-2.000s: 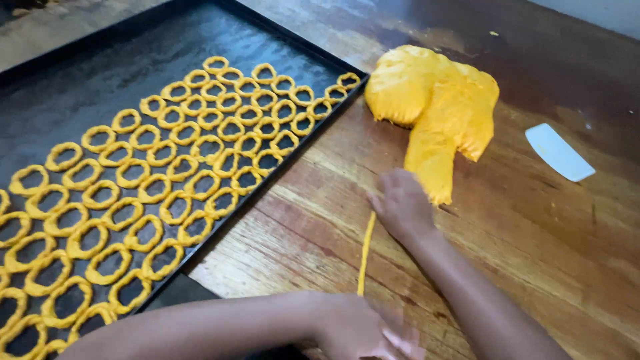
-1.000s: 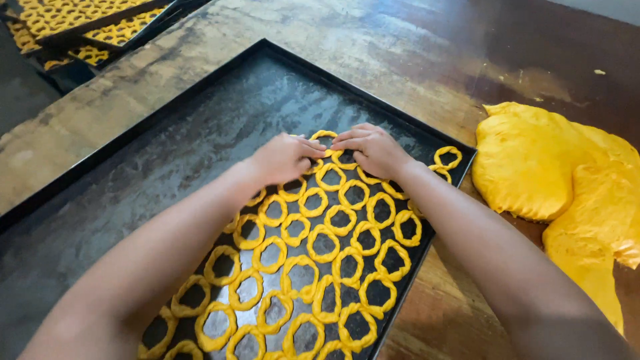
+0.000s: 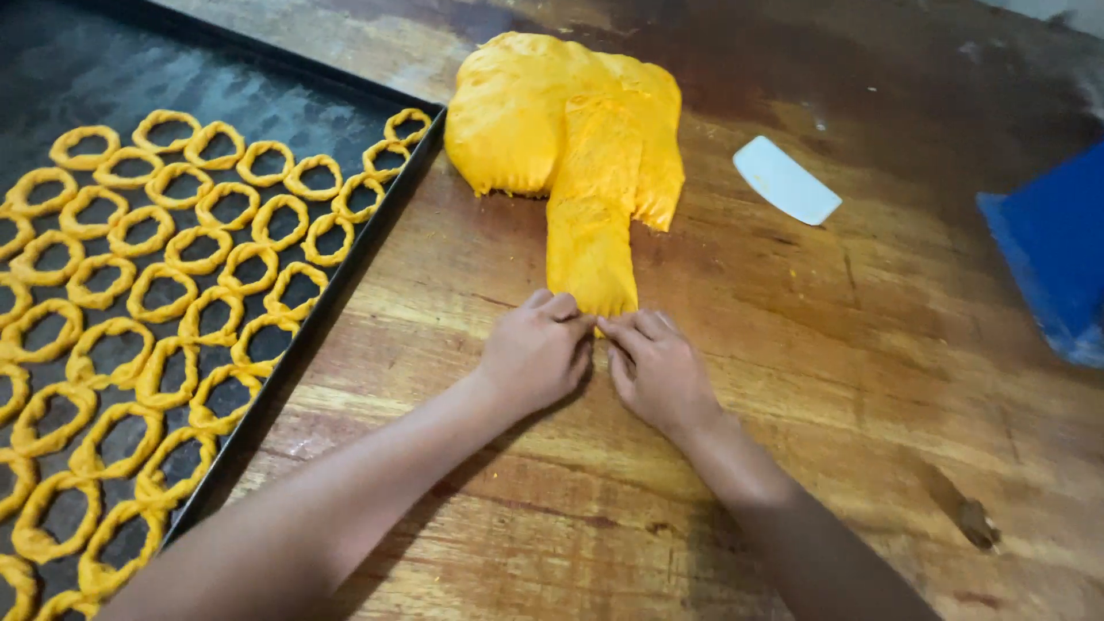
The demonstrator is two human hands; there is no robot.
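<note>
A large mass of yellow dough [image 3: 517, 112] lies on the wooden table, with a flat strip of it reaching toward me. At the near end of this strip, my left hand [image 3: 543, 349] pinches the dough edge between thumb and fingers. My right hand [image 3: 651, 362] pinches the same edge just beside it, and the fingertips of both nearly meet. Left of my hands, a black metal baking tray [image 3: 302, 354] holds rows of twisted yellow dough rings [image 3: 230, 205]. The dough between my fingertips is mostly hidden.
A white plastic dough scraper [image 3: 787, 181] lies on the wooden table [image 3: 776, 535] to the right of the dough. Farther right is a blue object [image 3: 1056, 250], cut off by the view's edge. The tray's raised rim runs diagonally along the left side.
Both hands have moved from the rings on the tray to the near end of the dough strip. The view has swung to the right.
</note>
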